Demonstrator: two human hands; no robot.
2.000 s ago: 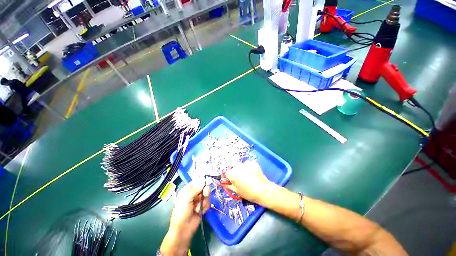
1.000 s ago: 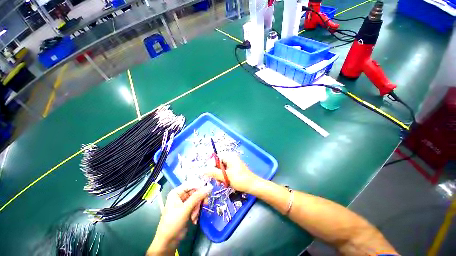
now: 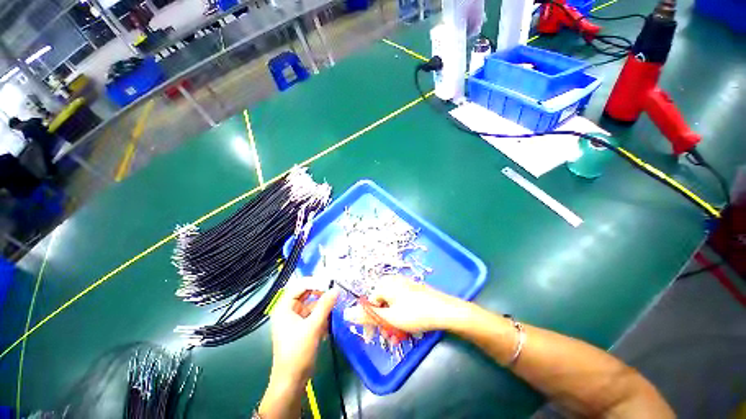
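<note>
My left hand (image 3: 299, 321) pinches the end of a black cable (image 3: 335, 360) over the left part of the blue tray (image 3: 462, 266). The cable hangs down below the hand. My right hand (image 3: 409, 307) holds the red-handled cutters (image 3: 384, 319), their dark tip pointing left, close to the cable end. Whether the tip touches the cable is too small to tell. Small white and silvery pieces (image 3: 368, 245) lie heaped in the tray. A thick cable bundle (image 3: 237, 241) with whitish ends lies left of the tray.
A second bundle (image 3: 147, 393) lies at the lower left. A pale strip (image 3: 541, 197) lies right of the tray. Farther back are blue bins (image 3: 532, 94), white paper (image 3: 523, 155), a green pot (image 3: 589, 157), a power cord and a red heat gun (image 3: 634, 86). A person (image 3: 37, 135) shows far left.
A second ago the cutters pointed up, away from the cable; now their tip points left by my left hand. A black cable now shows hanging from that hand. The view has shifted.
</note>
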